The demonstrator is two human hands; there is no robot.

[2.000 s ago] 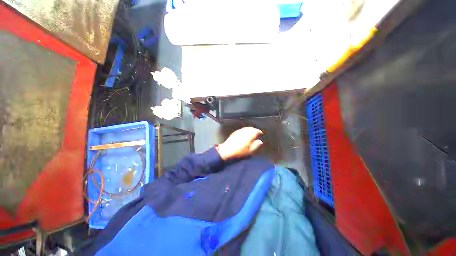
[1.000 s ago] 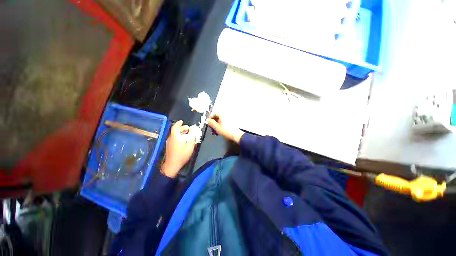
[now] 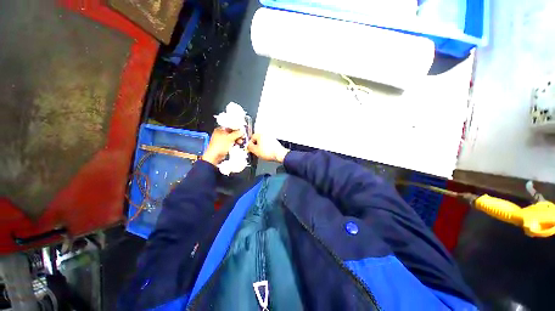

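Observation:
Two white, glare-washed lumps (image 3: 234, 163) stand one behind the other at the bench's left edge; they look like the bench-edge fixture. My left hand (image 3: 223, 144) lies between the two lumps with its fingers on the narrow part joining them. My right hand (image 3: 266, 148) is just to the right, fingertips bent together close to the same part. Whether either hand grips the fixture or a small piece is too small and blurred to tell.
A thick white roll (image 3: 341, 48) lies across the white bench top (image 3: 365, 127), before a blue tray (image 3: 450, 45). A yellow-handled tool (image 3: 502, 208) is at the bench's right edge. A blue crate (image 3: 172, 135) is low left, beside a red machine door (image 3: 115, 133).
My left hand has moved up between the white lumps; my right hand stays near them. The view has shifted slightly. Two seconds ago only one hand showed, away from the lumps.

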